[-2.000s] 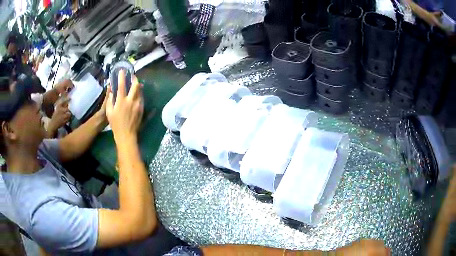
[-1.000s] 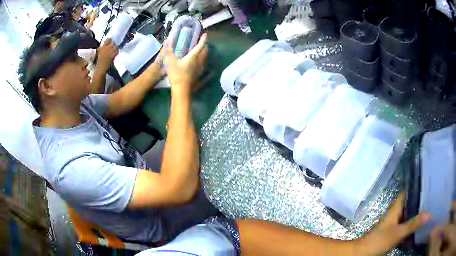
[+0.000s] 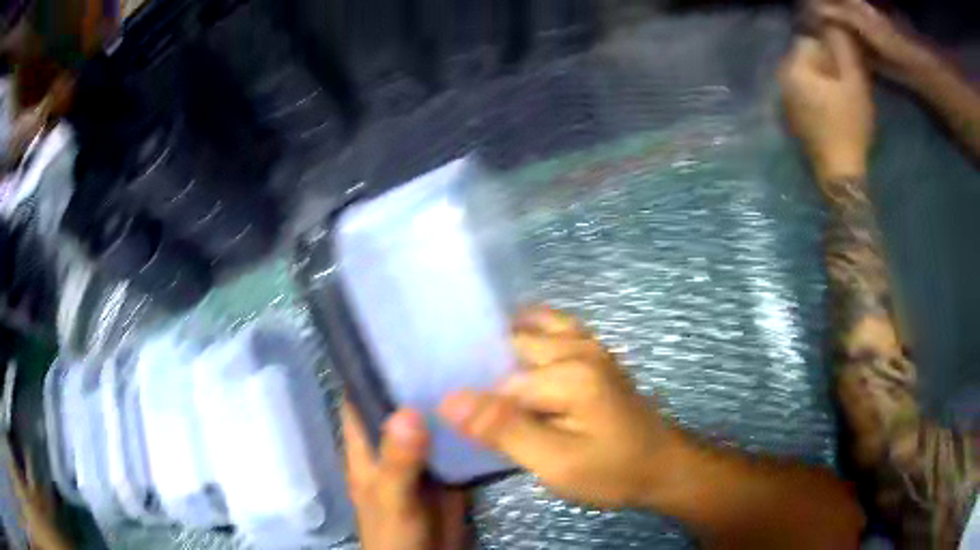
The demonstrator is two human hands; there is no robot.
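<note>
A paired unit, a frosted white cover with a black base housing against its left side, stands tilted in front of me. My left hand holds its lower left end, thumb on the near edge. My right hand grips its lower right side, fingers curled on the cover. The picture is blurred by motion, so small parts on the unit cannot be made out.
A leaning row of frosted covers is at lower left. Blurred dark stacks are at the back left. Bubble wrap covers the table. Another person's tattooed arm and hands are at right.
The view has swung right, so the cover row now lies at lower left and the worker at left is largely gone. The paired unit is now central, held in both hands.
</note>
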